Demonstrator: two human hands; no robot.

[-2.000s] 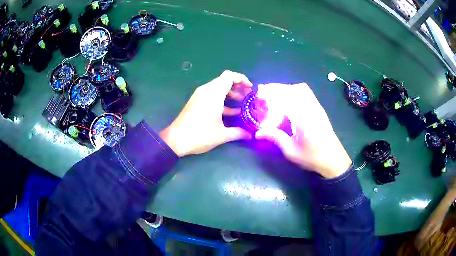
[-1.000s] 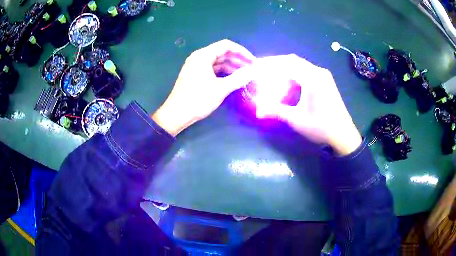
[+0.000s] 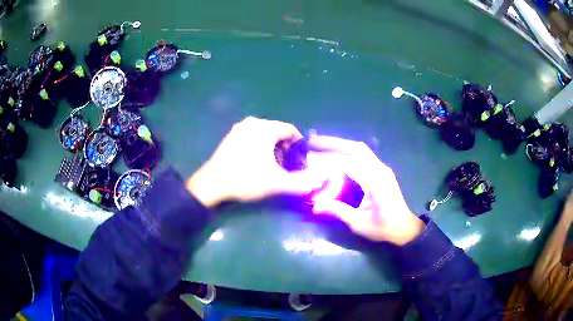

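My left hand [image 3: 251, 162] and my right hand [image 3: 364, 188] meet at the centre, over the green surface. Between them they hold a small black unit [image 3: 292, 154] with a bright magenta and violet glow. Its dark body shows in the curl of my left hand, and another dark part shows between my right thumb and fingers. The glare whitens my fingers and hides the unit's lit face and how the parts join.
Black housings with round boards [image 3: 101, 148] and green-yellow tabs crowd the left. More units lie at the right, including a speckled board [image 3: 433, 109] with a white-ended lead and a ribbed black unit [image 3: 463, 176]. Another person's arm [image 3: 553, 241] shows at the lower right edge.
Both hands remain around the glowing unit. My fingers have shifted on it, and its ring of lights, visible earlier, is now lost in glare. The whole view has shifted with the head.
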